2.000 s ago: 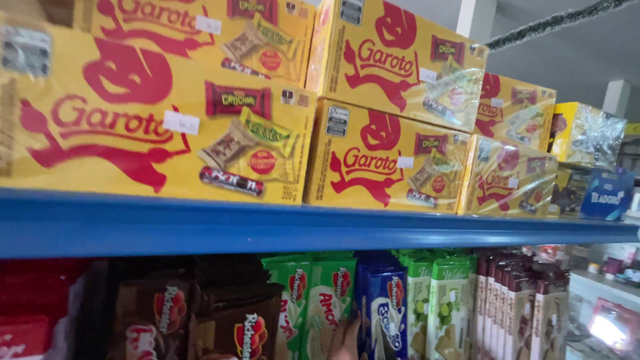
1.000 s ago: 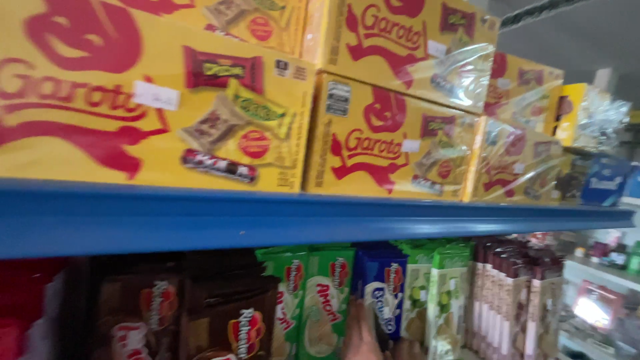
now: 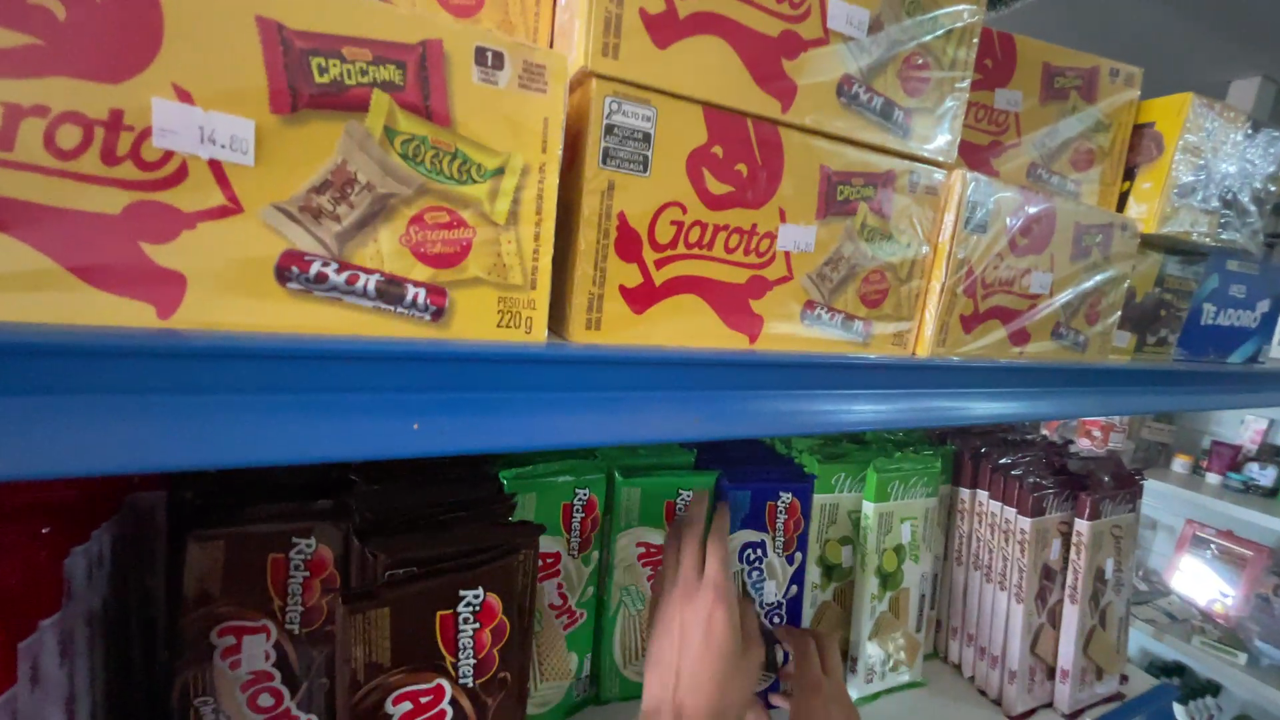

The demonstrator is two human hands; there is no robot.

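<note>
My left hand (image 3: 700,610), blurred, is raised with its fingers pointing up, over the edges of a green Richester Amori wafer pack (image 3: 625,630) and the blue Richester wafer packs (image 3: 765,530). Lower and to its right, my right hand (image 3: 810,665) has bent fingers at the lower part of the blue packs. Whether it grips one cannot be told. More green Amori packs stand at left, and green-and-white lime wafer packs (image 3: 893,580) stand at right.
Brown Richester packs (image 3: 440,620) fill the lower left. White-and-maroon wafer packs (image 3: 1095,590) stand at right. Above runs a blue shelf edge (image 3: 600,400) bearing yellow Garoto boxes (image 3: 745,230). A further shelf with small goods (image 3: 1215,570) is at far right.
Both hands have come further into view at the blue packs; two seconds ago only some fingers showed at the bottom edge. The view has shifted somewhat.
</note>
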